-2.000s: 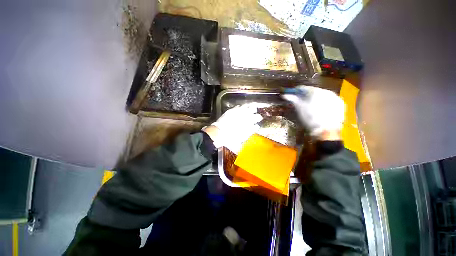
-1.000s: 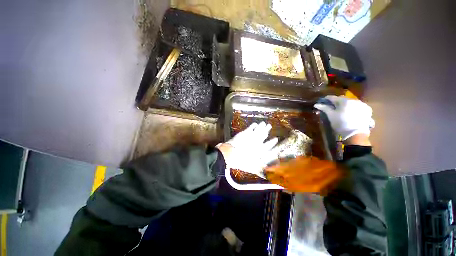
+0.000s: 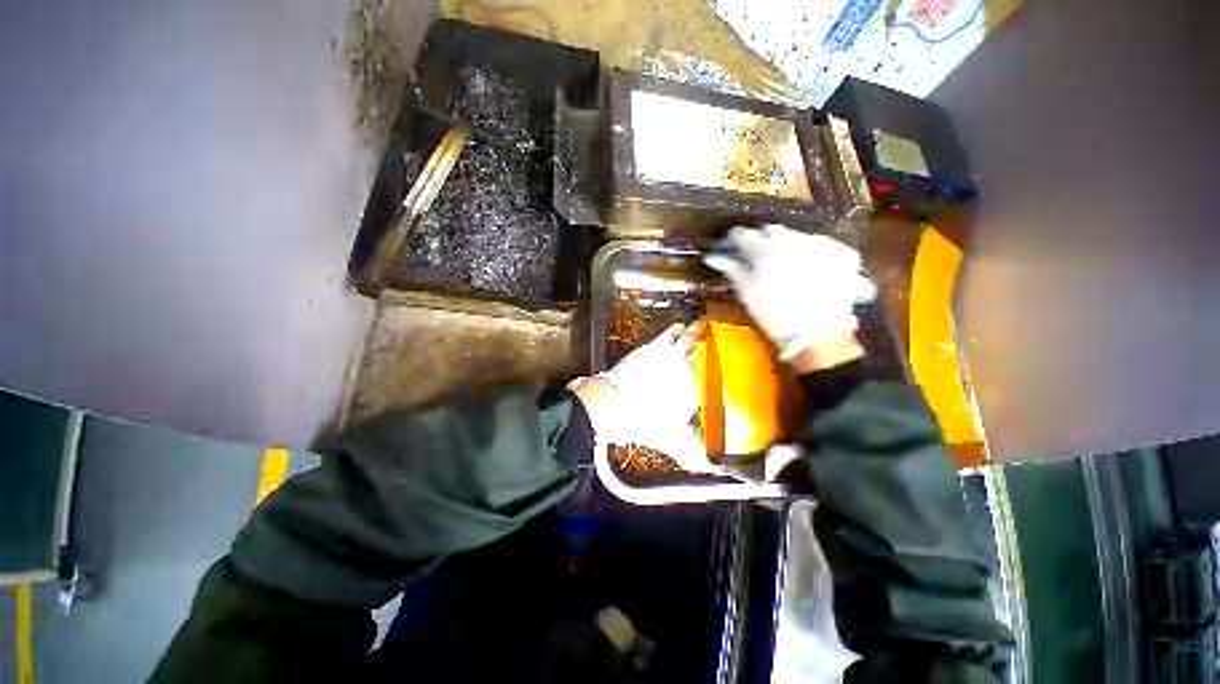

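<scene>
My left hand (image 3: 656,397), in a white glove, holds an orange sheet (image 3: 740,388) over the stainless tray (image 3: 603,310). The sheet stands curved just right of the fingers. My right hand (image 3: 803,287), also gloved, is above the tray's back right part, closed on a small dark blue tool (image 3: 727,250). The tool is blurred and partly hidden by the fingers. Thin red-brown strands (image 3: 640,325) lie in the tray. A pale patch shows below the sheet. Any small part between the hands is hidden.
Behind the tray is the solder pot (image 3: 716,144). The dross tray (image 3: 379,254) with a long tan stick (image 3: 426,194) is at left. The controller (image 3: 910,150) with a red light is at back right. A spare orange sheet (image 3: 934,321) stands by the right wall.
My right hand swung out right, then came back left over the tray with the blue tool. The orange sheet blurred to the right, then came upright beside my left hand.
</scene>
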